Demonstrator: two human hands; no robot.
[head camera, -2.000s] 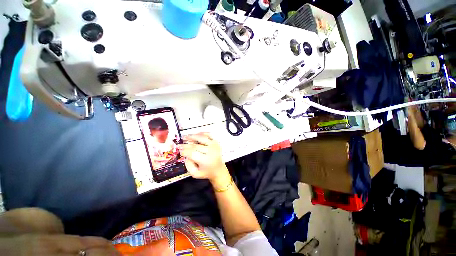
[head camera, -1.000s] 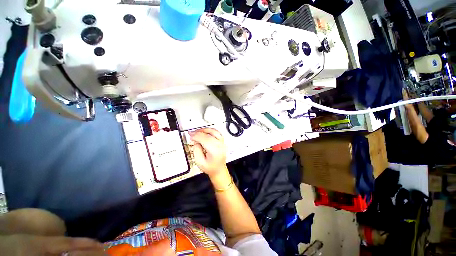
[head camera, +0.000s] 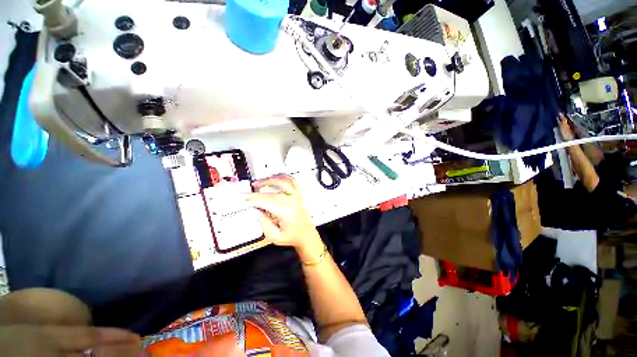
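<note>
A smartphone (head camera: 230, 216) with a lit, mostly white screen lies flat on the white machine bed, right of the needle area. My right hand (head camera: 283, 213) is over the phone's right edge, fingers extended onto the screen, holding nothing. My left hand (head camera: 84, 340) is blurred and cut off at the lower left edge; what its fingers do is not clear. A large dark navy cloth panel (head camera: 91, 216) lies left of the phone and under the needle end of the white sewing machine (head camera: 230, 84).
Black-handled scissors (head camera: 332, 164), a green stick (head camera: 383, 167) and a small white object (head camera: 297, 157) lie right of the phone. A cardboard box (head camera: 454, 223) and red crate (head camera: 478, 277) are at the right. Another person's arm (head camera: 581, 159) shows at far right.
My right hand was over the screen's right side, drew back off it, and now reaches over it again. The screen changed from a full picture to a mostly white page.
</note>
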